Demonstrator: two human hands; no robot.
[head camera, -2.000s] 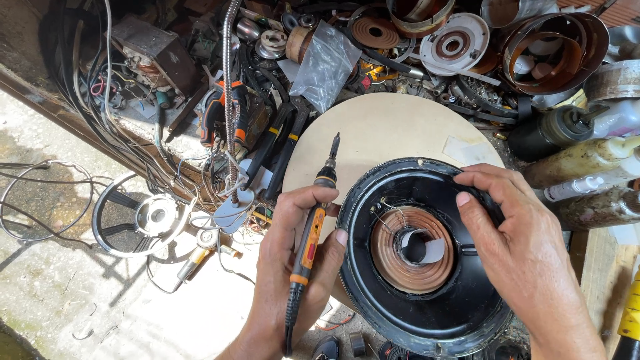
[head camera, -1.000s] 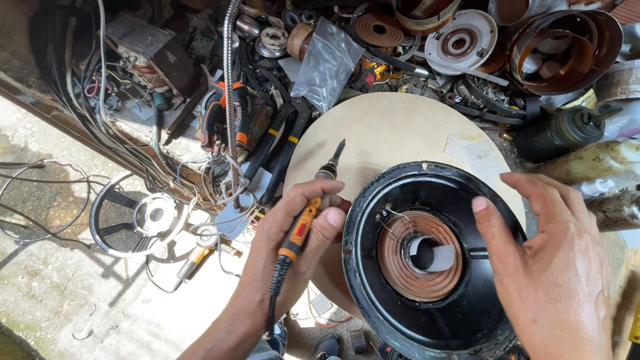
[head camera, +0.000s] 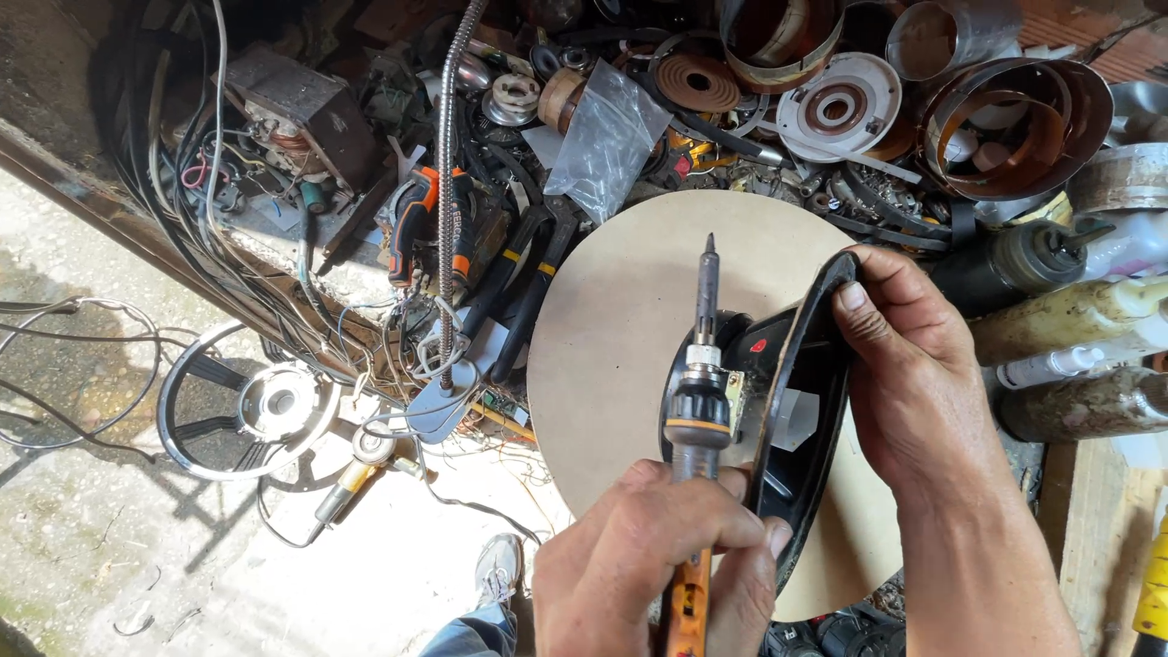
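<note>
A soldering iron (head camera: 701, 401) with an orange handle points upward, gripped by my left hand (head camera: 652, 547). Fingers of that hand also touch the near rim of a black loudspeaker frame (head camera: 803, 438), which is tilted on edge so its side and back partly show. My right hand (head camera: 922, 365) pinches the top of the frame's rim between thumb and fingers. Behind and beneath it lies a round beige board (head camera: 620, 319). The iron hides part of the frame and its terminal plate. The spiral-ridged centre is out of sight inside the frame.
Tools with orange and black handles (head camera: 415, 224), a plastic bag (head camera: 607, 137) and metal rings (head camera: 1013, 128) crowd the far side. Bottles (head camera: 1077, 310) stand at right. A flexible metal tube (head camera: 447, 182) rises at left, near a transformer (head camera: 301, 119) and an empty speaker basket (head camera: 246, 401).
The speaker frame has turned from facing up to standing on edge. My right hand, apart from it one second ago, now holds its rim. My left hand has moved right with the iron.
</note>
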